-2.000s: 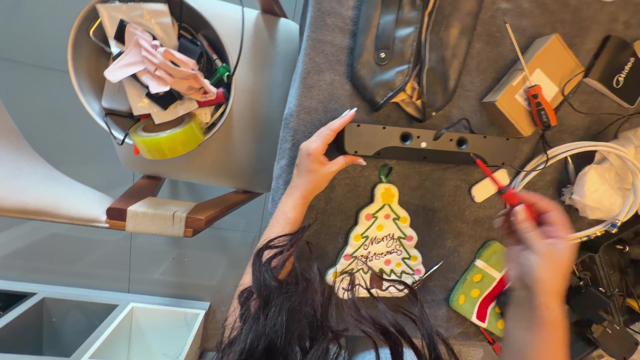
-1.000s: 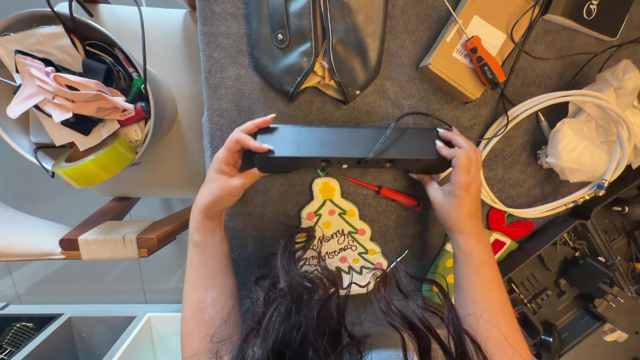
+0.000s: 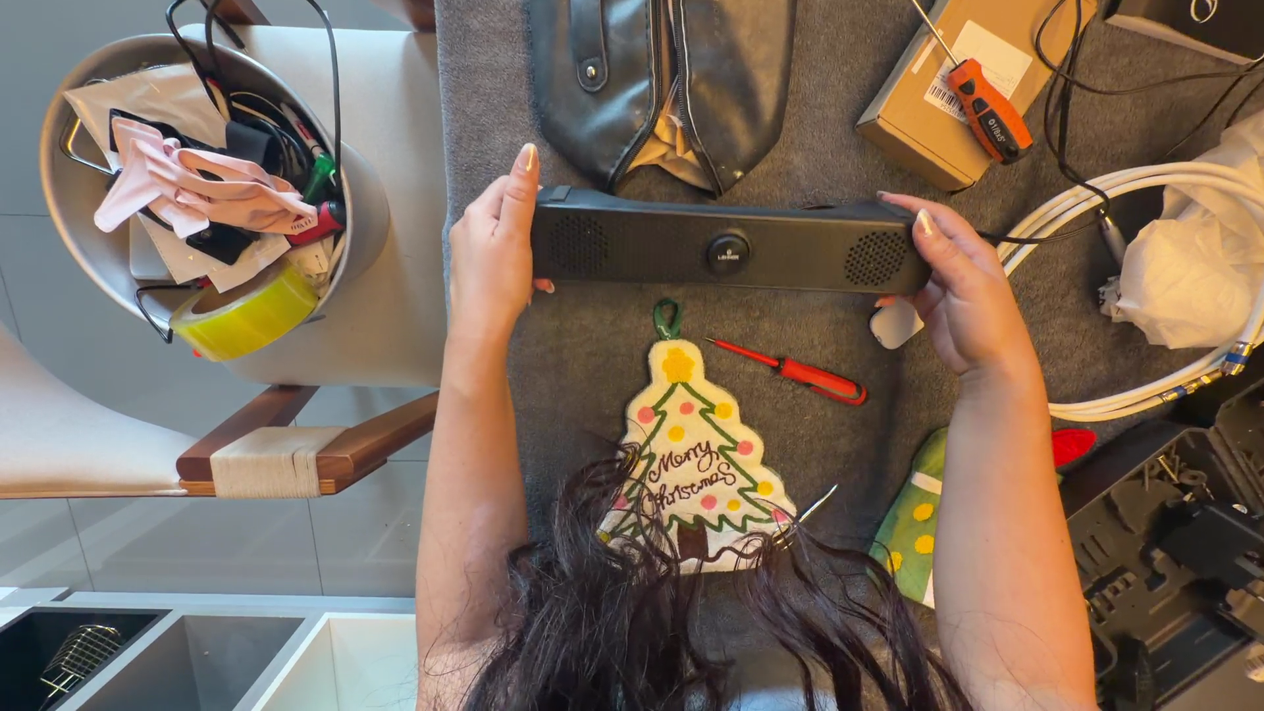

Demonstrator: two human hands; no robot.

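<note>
A long black soundbar speaker (image 3: 642, 242) is held level between both hands, its two round grilles and middle knob facing up. My left hand (image 3: 497, 242) grips its left end, thumb on top. The right end is in my right hand (image 3: 958, 272), and a black cable runs off there. Just below the speaker lie a red screwdriver (image 3: 820, 380) and a felt Christmas tree ornament (image 3: 691, 464). A small white piece (image 3: 897, 324) shows beside my right hand. Dark hair covers the ornament's lower edge.
A black leather bag (image 3: 731, 89) lies above the speaker. At upper right, an orange-handled screwdriver (image 3: 987, 109) rests on a cardboard box (image 3: 889, 128). Coiled white cable (image 3: 1076, 405) and a black tool case (image 3: 1165, 553) are at right. A filled bucket (image 3: 370, 227) stands left on a chair.
My right hand has put down the red screwdriver and taken the speaker's right end. The speaker has been turned over, from its screw-holed side to its grille side.
</note>
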